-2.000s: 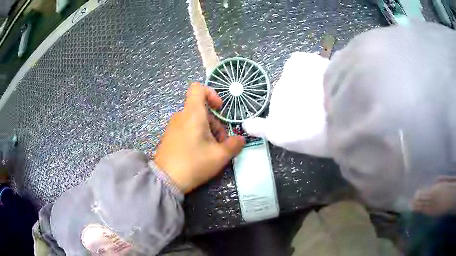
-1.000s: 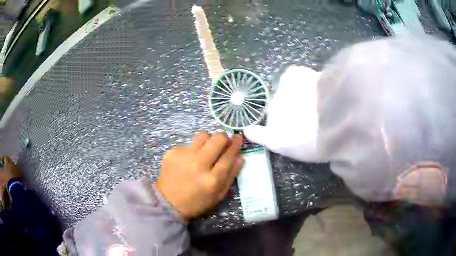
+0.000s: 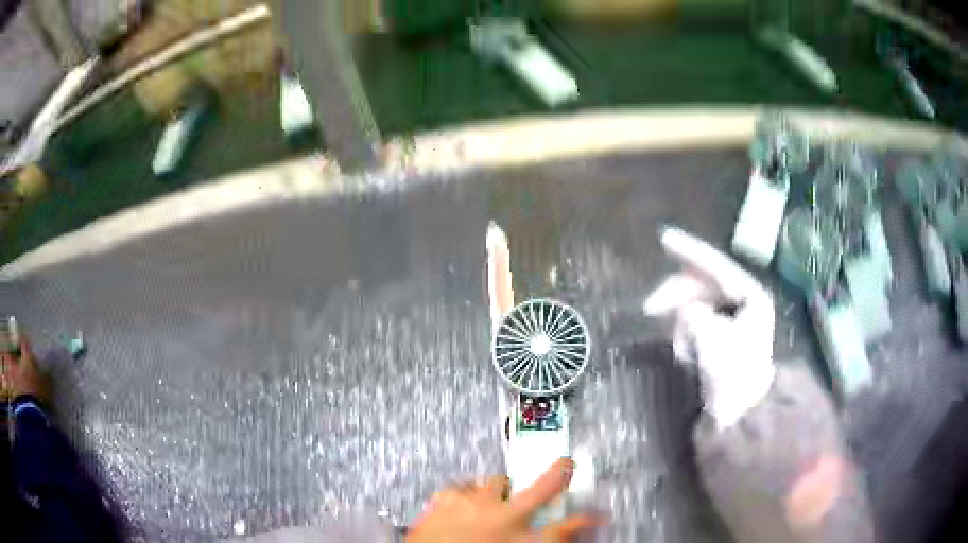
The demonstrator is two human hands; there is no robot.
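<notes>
A pale teal handheld fan (image 3: 541,346) lies on the mat, its round spoked head away from me. Below the head the open neck (image 3: 539,413) shows a green-blue board and red wires. My left hand (image 3: 499,514), bare and cut off by the bottom edge, is on the fan's handle with a finger across its face. My right hand (image 3: 727,329), in a white glove, is off the fan to its right, with the index finger stretched out. It is blurred, and I cannot tell whether it holds a thin tool.
Several teal fans (image 3: 839,329) lie in a group on the right. A green conveyor (image 3: 425,95) with more units runs behind the pale rail (image 3: 594,136). A pale strip (image 3: 499,270) lies on the mat behind the fan head. Another person's hand (image 3: 23,373) is at the left edge.
My right hand has left the fan's neck and moved right. My left hand has moved from the neck down onto the handle. The view has tilted up, showing the conveyor and the fan group.
</notes>
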